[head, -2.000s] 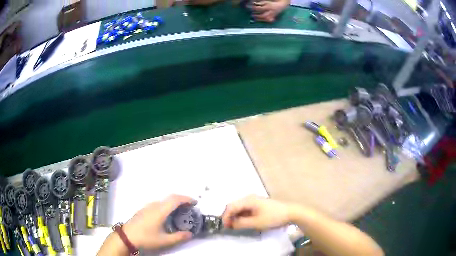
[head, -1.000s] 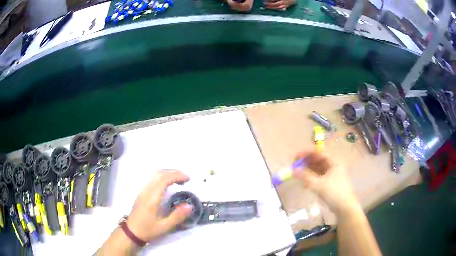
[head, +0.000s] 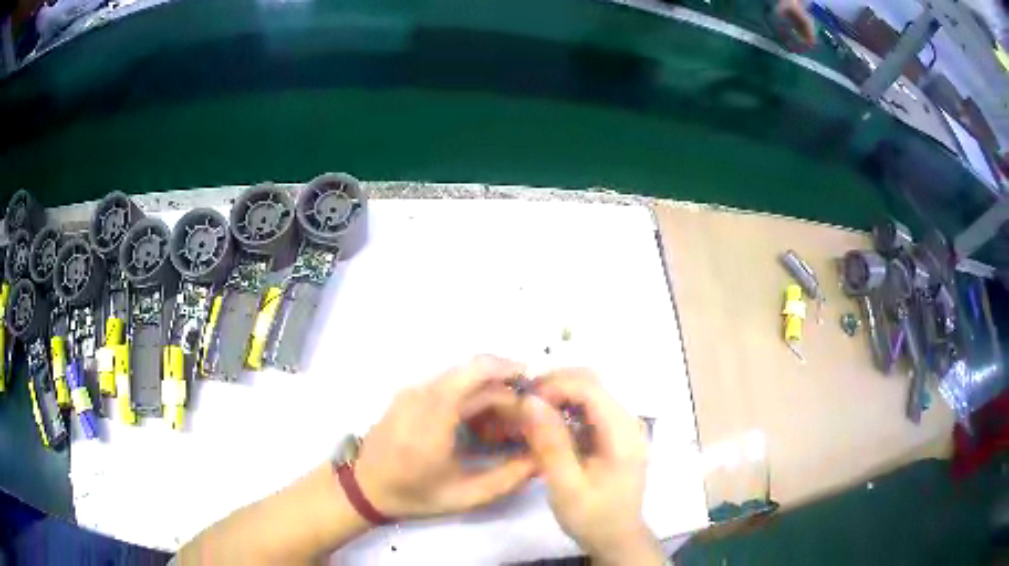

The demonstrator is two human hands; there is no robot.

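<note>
A dark grey fan body (head: pixel 487 433) is mostly covered by my two hands, over the white sheet. My left hand (head: pixel 434 448) curls around its round head. My right hand (head: pixel 592 459) is beside it with thumb and forefinger pinched together at the body, meeting my left fingertips. A small dark end shows just past my right hand. The purple cell is not visible; my fingers hide what lies between them.
Fan units with yellow or purple cells (head: pixel 266 328) fan out at the left. On the cardboard (head: pixel 741 332) at the right are a yellow cell (head: pixel 793 314), a grey cylinder (head: pixel 799 272), a small dark part (head: pixel 850 323) and heaped grey housings (head: pixel 865 272). The green belt (head: pixel 498 111) runs behind.
My right hand has come back left from the cardboard, where it carried a purple cell, and joined my left hand at the fan body. The view has shifted, so everything sits differently.
</note>
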